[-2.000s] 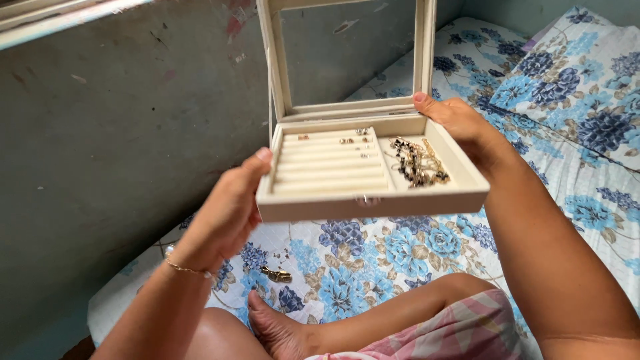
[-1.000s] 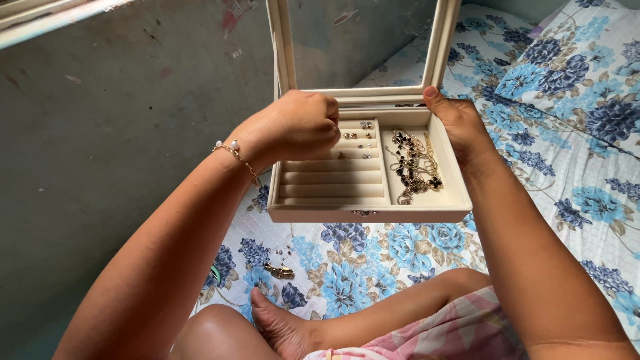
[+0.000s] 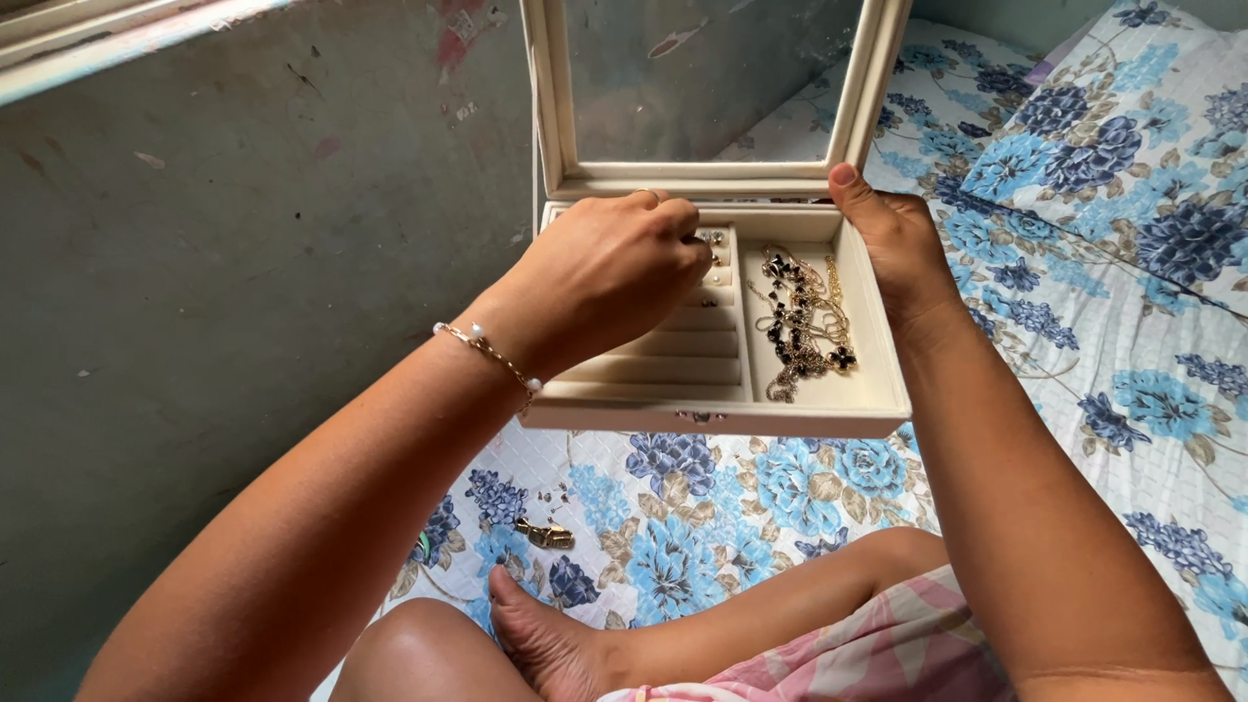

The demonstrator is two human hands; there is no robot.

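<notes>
A cream jewelry box [image 3: 634,417] with a raised clear-windowed lid [image 3: 565,117] is held up over the bed. My right hand [image 3: 902,244] grips its right rear corner, thumb at the hinge edge. My left hand [image 3: 629,263] is over the padded ring rolls [image 3: 673,369], fingers bent down at the upper rows; the fingertips and anything between them are hidden. Small earrings [image 3: 716,259] sit at the right ends of the upper rows. Tangled black-beaded and gold-coloured necklaces [image 3: 799,327] lie in the right compartment. A bracelet with white beads [image 3: 499,359] circles my left wrist.
Below the box, a gold-coloured hair claw or similar ornament [image 3: 544,533] and several tiny pieces [image 3: 554,495] lie on the blue floral bedsheet [image 3: 673,575]. A worn wall [image 3: 244,244] stands at the left. My bare foot [image 3: 546,634] and crossed legs are below.
My left hand has let go of the box's left side, where it was two seconds ago, and moved over the ring rolls. My right hand keeps its hold on the box.
</notes>
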